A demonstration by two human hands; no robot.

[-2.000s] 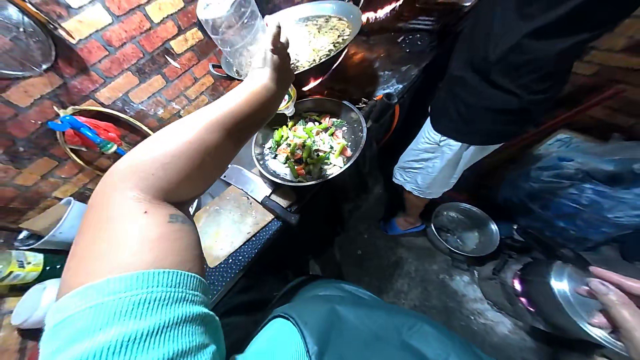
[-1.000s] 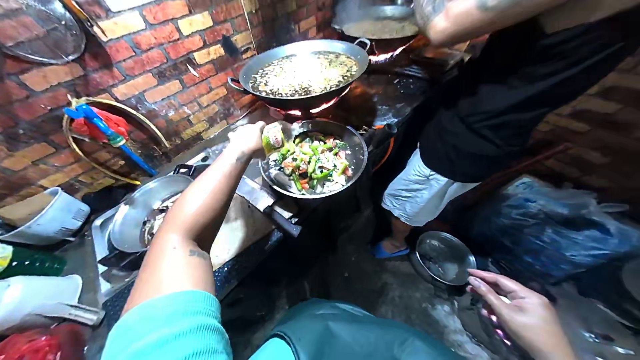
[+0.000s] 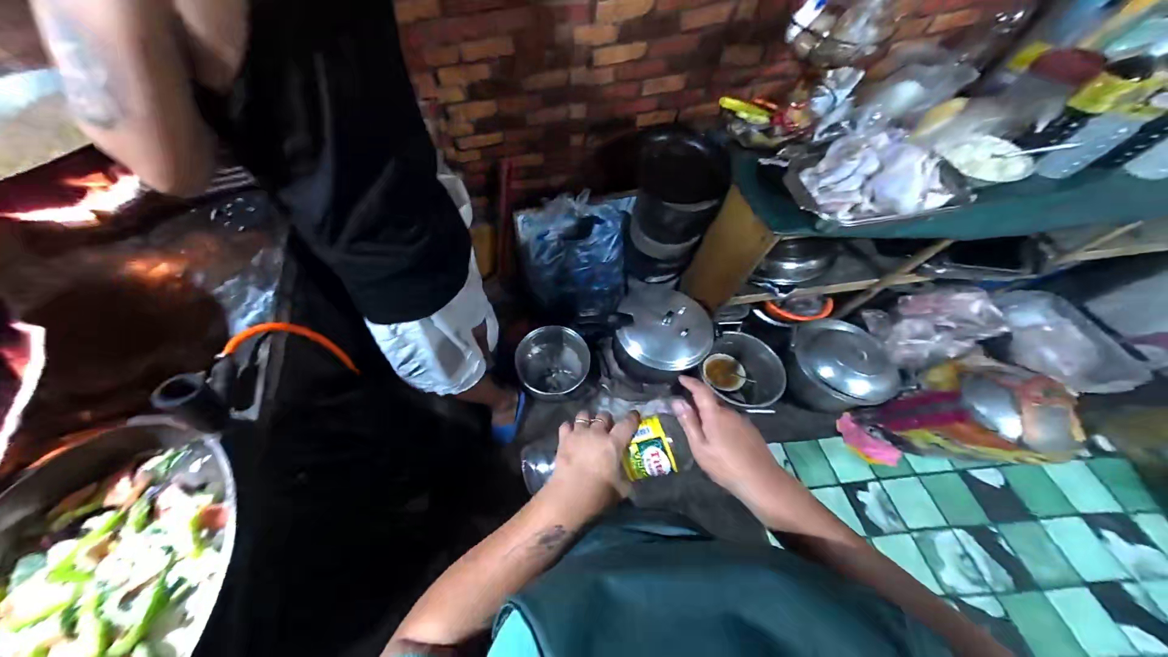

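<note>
My left hand (image 3: 589, 452) is closed around a plastic bottle (image 3: 651, 449) with a yellow and green label. The bottle lies roughly sideways, and its clear end shows left of the hand. Just right of the label is my right hand (image 3: 725, 438), its fingers apart and holding nothing. Beyond my hands a lidded metal pot (image 3: 664, 328) sits between a metal pan (image 3: 553, 361) on the left and a pan holding a small bowl of brown liquid (image 3: 725, 372) on the right. At the lower left, a large pan of chopped vegetables (image 3: 109, 557) is partly cut off by the view.
A person in a black top (image 3: 356, 173) stands at the left by the stove flames (image 3: 91, 196). Another lidded pot (image 3: 844, 360) and plastic bags (image 3: 1068, 342) are at the right, below a green shelf (image 3: 1031, 196). Green tiles (image 3: 1013, 538) show at the lower right.
The view has swung far to the right. My left hand has moved away from the vegetable pan with the bottle, and my two hands are now close together.
</note>
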